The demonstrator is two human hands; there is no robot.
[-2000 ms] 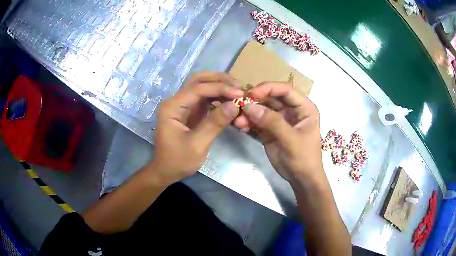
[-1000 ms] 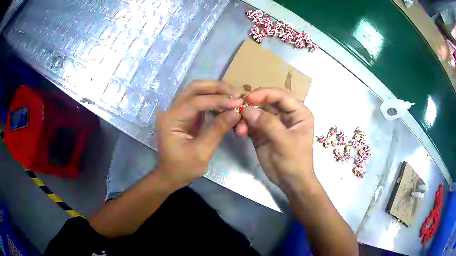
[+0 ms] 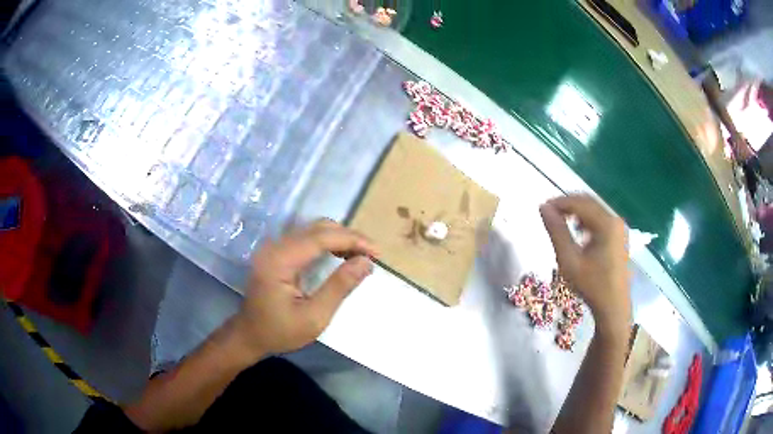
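The tan board (image 3: 390,195) lies on the metal bench with brown stains and a white blob (image 3: 436,230) near its middle. My left hand (image 3: 292,288) is at the board's near left edge, thumb and index tips close together; whether a tiny piece is between them is unclear. My right hand (image 3: 593,254) is raised right of the board, fingers curled and blurred; I cannot tell if it holds anything. One pile of red-and-white parts (image 3: 449,114) lies beyond the board, another pile (image 3: 547,307) lies to its right, below my right hand.
A shiny clear tray (image 3: 195,110) covers the left. The green belt (image 3: 517,76) runs behind, with small pieces (image 3: 384,16) at the top. A second board (image 3: 644,373), red parts (image 3: 685,398) and a blue bin (image 3: 731,386) are far right. A red stool (image 3: 51,246) stands lower left.
My hands were together over the board around a small red-and-white piece; they have moved apart, left to the left, right to the right. The white blob is uncovered, and the view has shifted.
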